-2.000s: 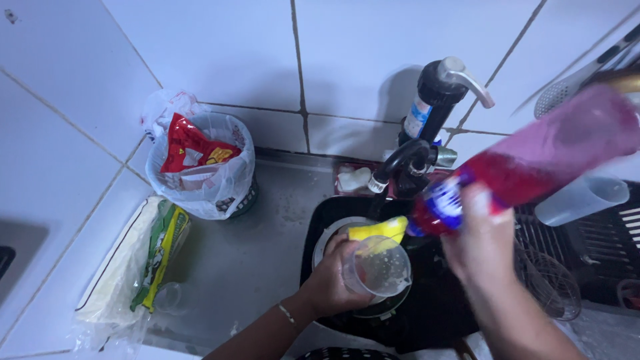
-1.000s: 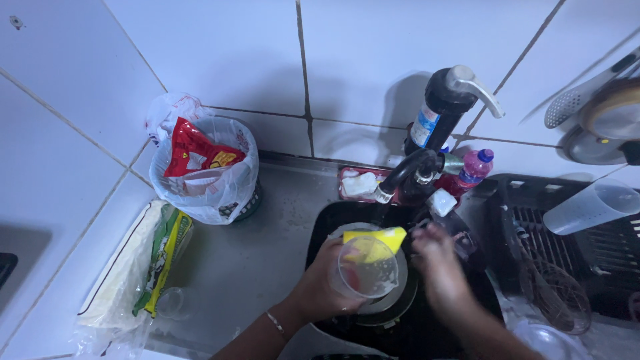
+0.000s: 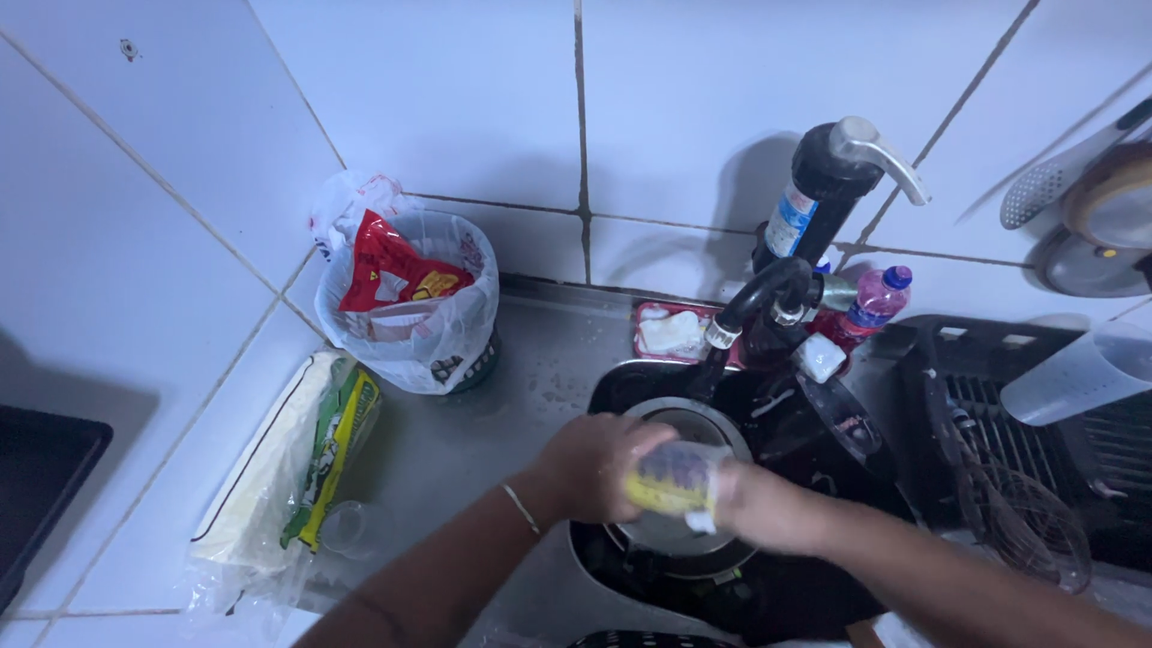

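A clear plastic cup [image 3: 697, 457] is between my two hands above the black sink, blurred by motion. My left hand [image 3: 594, 463] grips its left side. On the right, my right hand [image 3: 769, 504] is at the cup's other end, its fingers partly hidden. The yellow of a sponge [image 3: 661, 493] shows at the cup; whether it is inside or behind is unclear. Beneath the hands, a round metal pan or lid [image 3: 693, 418] lies in the sink. The black faucet [image 3: 765, 292] curves over the sink's back edge.
A lined waste bin [image 3: 409, 360] and a green-yellow package [image 3: 333, 459] stand left. Behind the sink are a red soap tray [image 3: 643, 346], a bottle of pink liquid [image 3: 877, 301] and a filter [image 3: 810, 202]. A black dish rack [image 3: 927, 360] holds a translucent cup [image 3: 1071, 382] and a whisk [image 3: 1026, 522].
The bottle of pink liquid, held by my right hand two seconds ago, stands behind the sink. My right hand has since moved left to the cup, which has tipped sideways.
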